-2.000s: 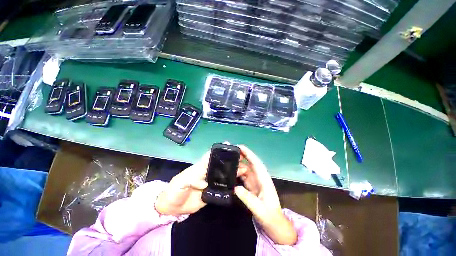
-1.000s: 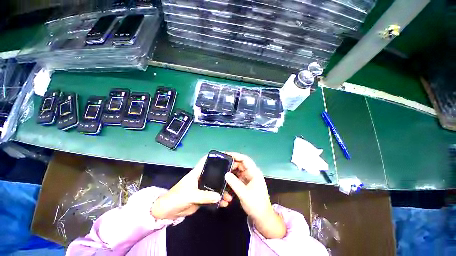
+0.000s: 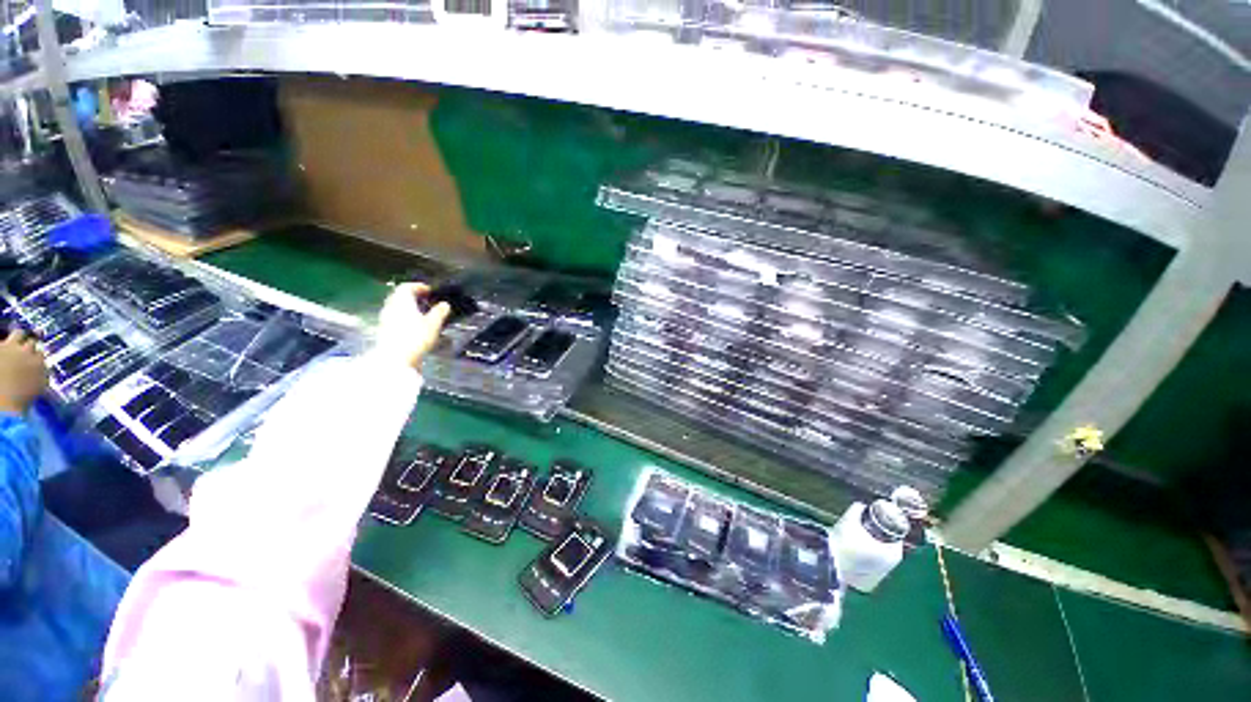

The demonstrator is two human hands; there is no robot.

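Note:
My left hand (image 3: 409,327) reaches out over the blister tray (image 3: 528,398) at the back left. Its fingers are on a dark handset (image 3: 446,299), mostly hidden by the hand and small in view. Two handsets with plain dark fronts (image 3: 521,343) lie in that tray beside it. Several black handsets (image 3: 563,562) with pale rectangles outlined on their fronts lie on the green bench (image 3: 645,638). The four-pocket tray (image 3: 734,549) holds squarish black pieces to their right. My right hand is not in view.
Stacked clear trays (image 3: 823,343) stand at the back. A white bottle (image 3: 871,542) is by the pale post (image 3: 1098,398), with a blue pen (image 3: 964,656) nearby. At left, a person's hand (image 3: 19,370) and blue sleeve are beside large trays of handsets (image 3: 165,412). A shelf (image 3: 617,110) crosses above.
The view has swung up and left. My left hand has moved from the lap to the back-left tray with a dark handset. My right hand has left the picture.

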